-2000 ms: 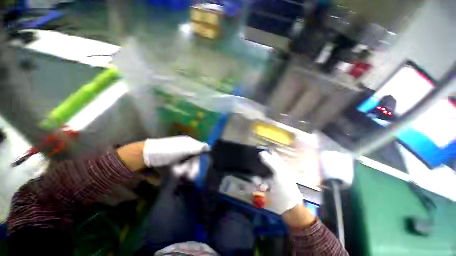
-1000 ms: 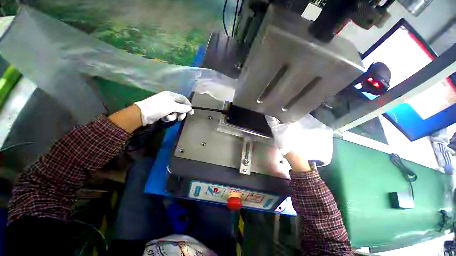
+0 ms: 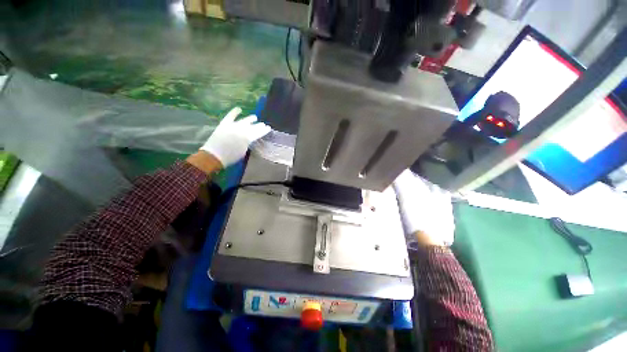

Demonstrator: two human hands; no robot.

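Note:
A black power adapter [image 3: 325, 193] sits in the fixture under the grey ultrasonic horn [image 3: 375, 113]. Its cord [image 3: 256, 184] runs left off the silver base plate [image 3: 275, 237]. My gloved left hand [image 3: 235, 137] is at the plate's back left, fingers spread, by the translucent film [image 3: 158, 127]. It is off the cord. My gloved right hand [image 3: 425, 206] is at the plate's right side, beside the horn; its fingers are partly hidden and blend with white material, so its grip is unclear.
The clamp bar [image 3: 322, 242] lies in front of the fixture. A red-orange emergency stop [image 3: 311, 315] is on the front panel. Another adapter [image 3: 576, 284] with coiled cord lies on the green conveyor [image 3: 522, 275]. A scanner [image 3: 500, 113] with red lights stands by the monitor [image 3: 526, 75].
My left hand has let go of the cord and moved up to the film, fingers spread. My right hand has moved off the adapter to the right. The adapter now sits under the horn.

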